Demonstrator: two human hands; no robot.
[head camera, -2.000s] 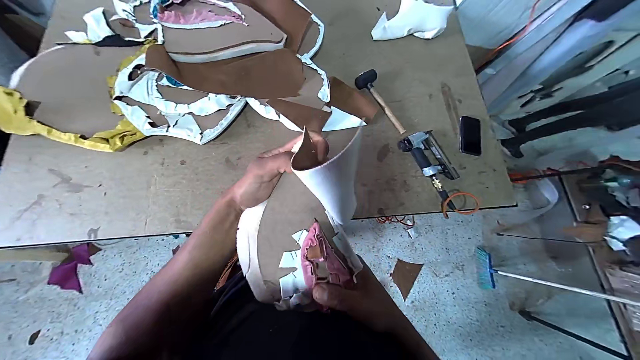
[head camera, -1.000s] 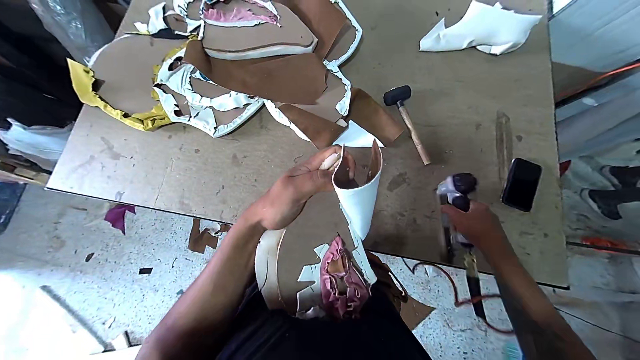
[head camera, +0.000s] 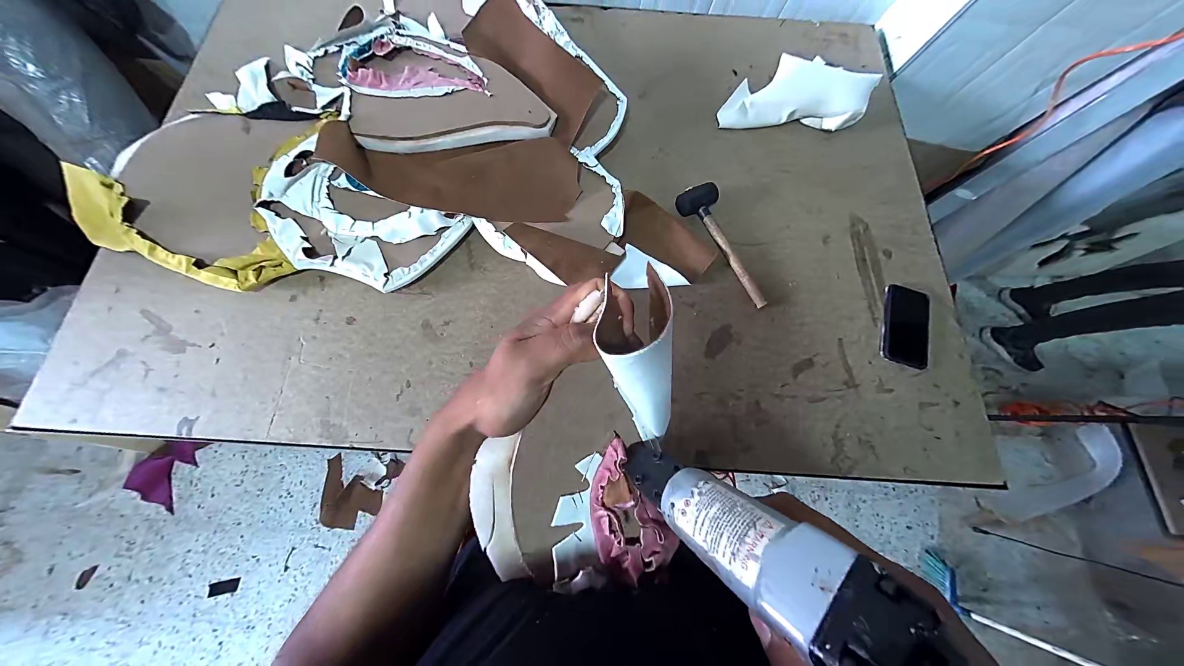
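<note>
My left hand (head camera: 541, 356) grips the upper end of a curled white leather strip (head camera: 647, 375) with a brown inner side. Below it, a brown board panel (head camera: 555, 444) with a white padded edge rests against my lap. Gathered pink fabric (head camera: 620, 513) and cut white tabs line its opening. A grey and black pneumatic stapler (head camera: 740, 536) has its dark nose against the panel beside the pink fabric. My right hand (head camera: 777, 638) is at this tool, mostly hidden beneath its body, so its fingers' grip is barely visible.
On the table lie a black-headed mallet (head camera: 731, 250), a phone (head camera: 905, 326), a white leather scrap (head camera: 800, 92), brown leather pieces (head camera: 472, 176) and panels edged in white and yellow (head camera: 194, 264). Scraps and a broom (head camera: 943, 573) are on the floor. A person's legs (head camera: 1091, 305) show at right.
The right hand has gone from the pink fabric to the pneumatic tool on the table, then brought it to the panel. The left hand still holds the curled strip.
</note>
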